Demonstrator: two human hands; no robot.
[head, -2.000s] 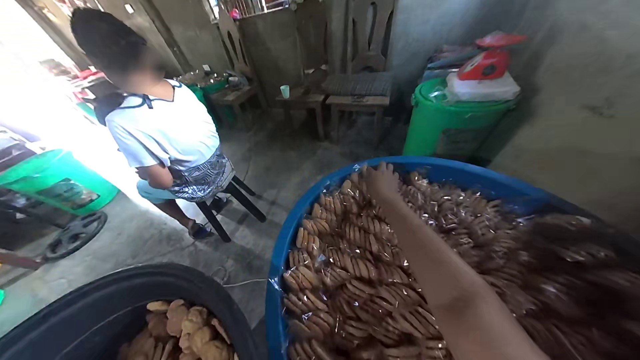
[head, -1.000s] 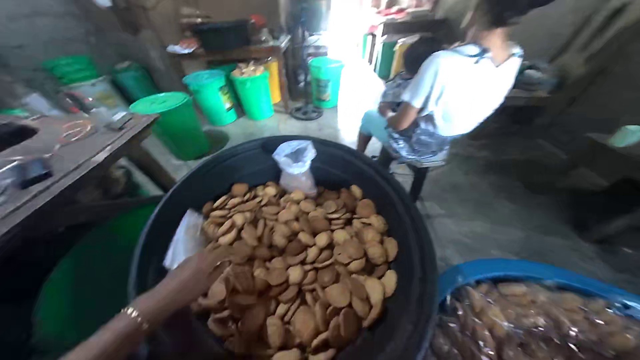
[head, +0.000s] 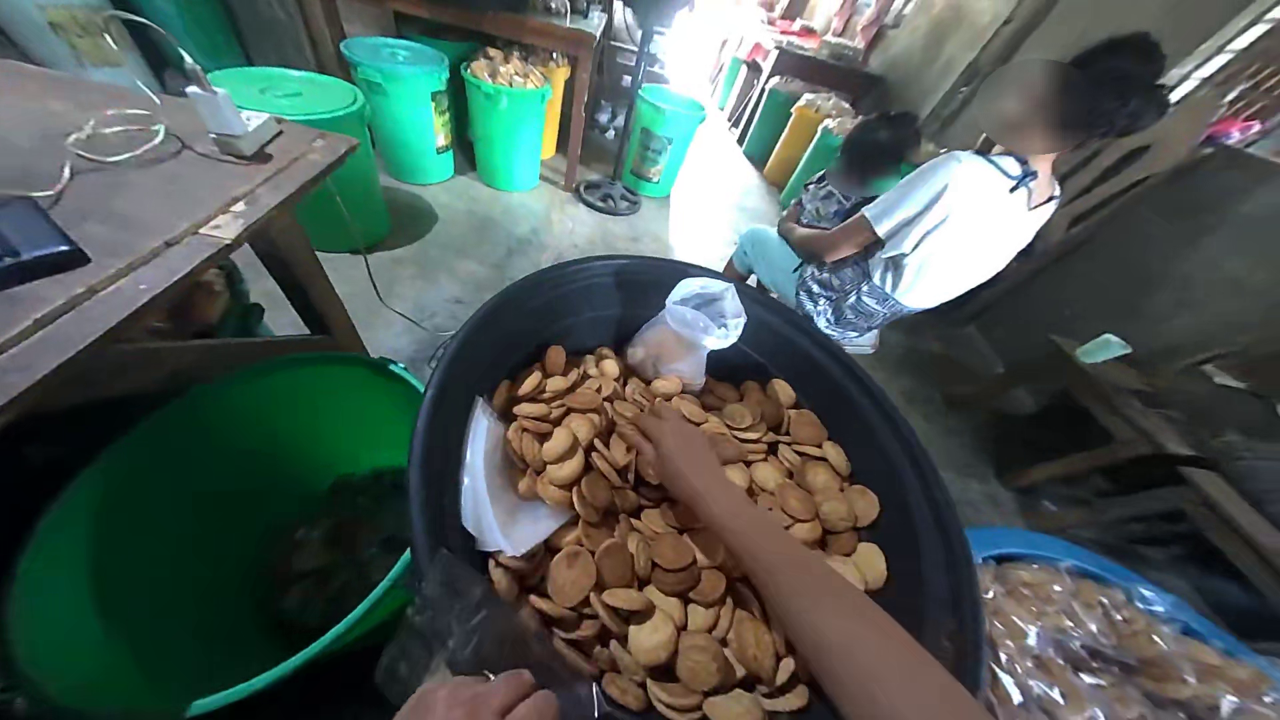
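Observation:
Round brown biscuits (head: 655,635) fill much of a large black tub (head: 890,440). My right hand (head: 675,445) reaches in from the lower right, fingers down among the biscuits; whether it grips any is hidden. At the bottom edge my left hand (head: 480,697), with a ring, has curled fingers on a clear plastic bag (head: 465,625) that lies over the tub's near left rim. An opened clear bag (head: 685,335) with something inside stands on the biscuits by the far wall. Flat white plastic bags (head: 505,495) lie at the tub's left side.
Left of the tub stands a deep green bin (head: 230,440), below a wooden table (head: 180,220) with a cord and adapter. A blue tub (head: 1040,545) of bagged biscuits is at lower right. Beyond, a seated person (head: 960,230) is beside a smaller person (head: 860,170); lidded green buckets (head: 400,110) stand behind.
A second ago my left hand was in the biscuits; now it is at the bottom edge and my right hand is among them. The view has swung from the blue tub to the black one.

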